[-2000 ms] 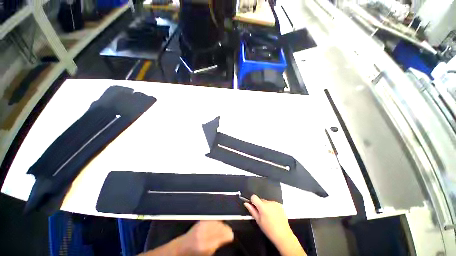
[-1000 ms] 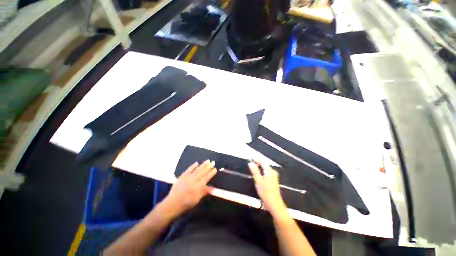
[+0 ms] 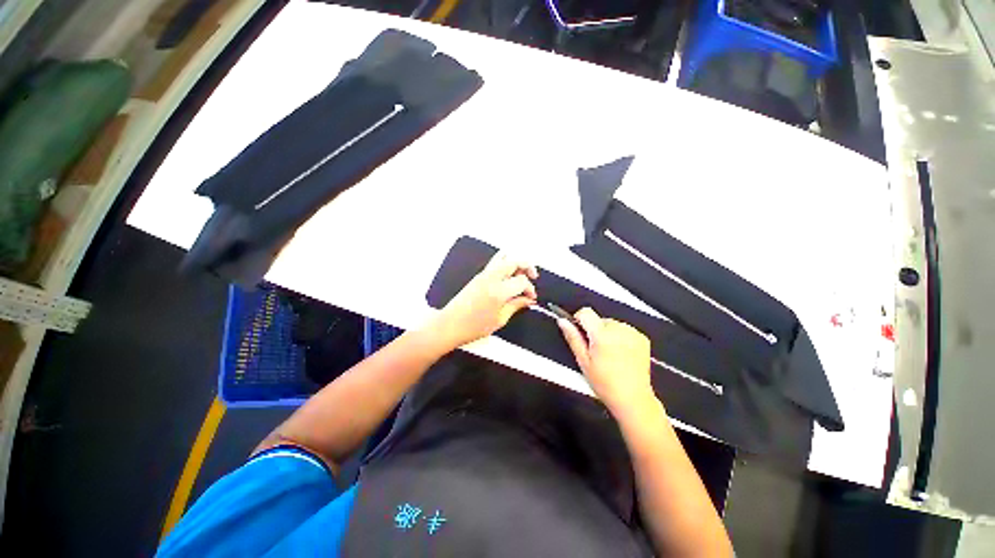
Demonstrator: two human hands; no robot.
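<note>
A black zippered panel (image 3: 687,360) lies along the near edge of the white table, its rounded end to the left. A pale zipper line (image 3: 685,374) runs along it. My left hand (image 3: 491,300) pinches the panel near the left end of the zipper line. My right hand (image 3: 611,351) is just right of it, fingers curled round a small dark tool with a metal glint (image 3: 559,313), probably snips, its tip close to my left fingertips. The fingers hide part of the zipper.
An angled-end panel (image 3: 698,278) lies at the right, touching or overlapping the worked panel. Stacked panels (image 3: 316,142) lie at the left of the white table (image 3: 524,142). A blue basket (image 3: 295,349) is below the near edge; a blue bin (image 3: 753,49) stands beyond the far edge.
The worked panel has shifted right since the oldest frame. My left hand has gone from lying flat on the panel to pinching at the zipper's left end, close to my right hand. The view has tilted down.
</note>
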